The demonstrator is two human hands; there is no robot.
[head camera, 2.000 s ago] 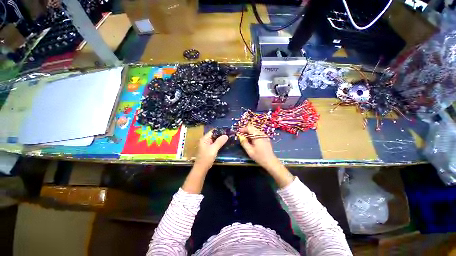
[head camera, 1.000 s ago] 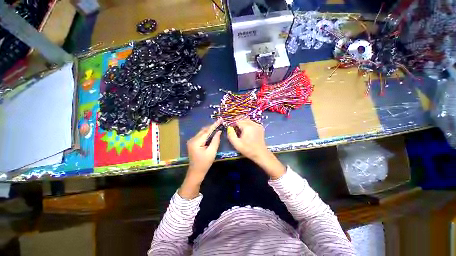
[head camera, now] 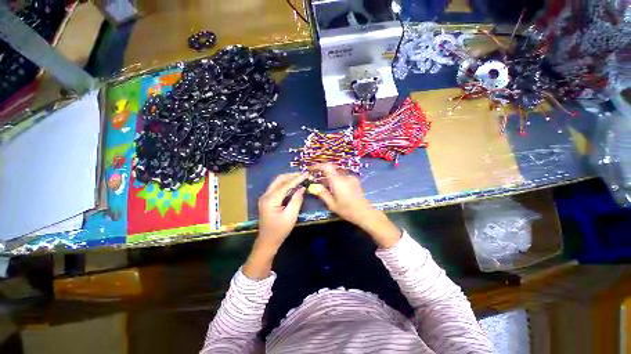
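My left hand point(head camera: 279, 205) holds a small black piece point(head camera: 296, 191), mostly hidden by the fingertips, near the bench's front edge. My right hand point(head camera: 339, 192) meets it at the fingertips, with a yellow patch on a finger; whether it grips a wire is too small to tell. Just behind the hands lies a fanned bundle of lead wires point(head camera: 393, 132), red on the right, dark with pale tips on the left. A large heap of black round pieces point(head camera: 207, 114) lies to the left on a coloured sheet point(head camera: 173, 211).
A grey-white machine point(head camera: 360, 69) stands behind the wires. Clear plastic parts point(head camera: 427, 50) and tangled wired pieces point(head camera: 492, 74) lie to its right. White papers point(head camera: 48, 162) lie at left. A single black ring point(head camera: 202, 40) lies behind the heap. A carton with a clear bag point(head camera: 504, 235) is below the bench.
The view has shifted, now closer over the bench. The hands have come together at the fingertips, and the right hand is no longer over the wire bundle.
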